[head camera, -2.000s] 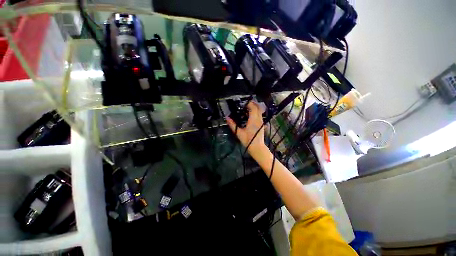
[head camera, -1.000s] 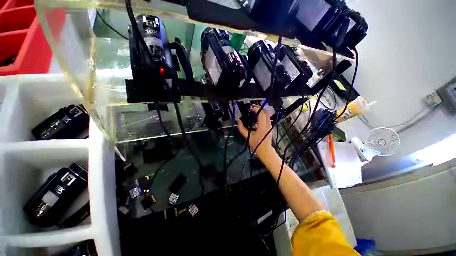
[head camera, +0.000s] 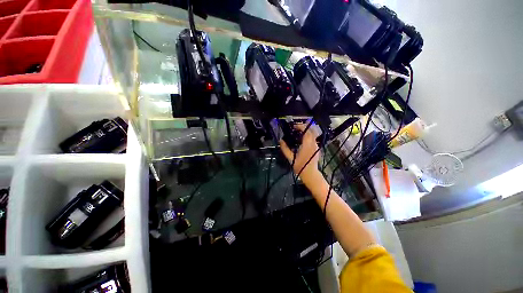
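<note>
My right hand (head camera: 305, 155) reaches in from the lower right, in a yellow sleeve. Its thumb and fingers are around a black camcorder (head camera: 291, 135) on the lower shelf of the clear rack (head camera: 189, 154); a small blue light shows beside it. Fingertips and much of this camcorder are hidden by shadow and cords. Thin black cables (head camera: 328, 197) hang across my forearm. On the shelf above stand several black camcorders, one at the left (head camera: 198, 66) and one further right (head camera: 268, 80), both with red lights. My left hand is not in view.
A white divided tray (head camera: 137, 212) with camcorders stands left, a red divided tray (head camera: 69, 54) behind it. Small modules with code labels (head camera: 209, 223) lie below the rack. A cable tangle (head camera: 367, 151), orange pen (head camera: 386, 180), papers (head camera: 401, 200) and fan (head camera: 444, 170) are right.
The view has shifted left, so the rack and trays sit further right and more of both trays shows. My right hand stays at the same lower-shelf camcorder.
</note>
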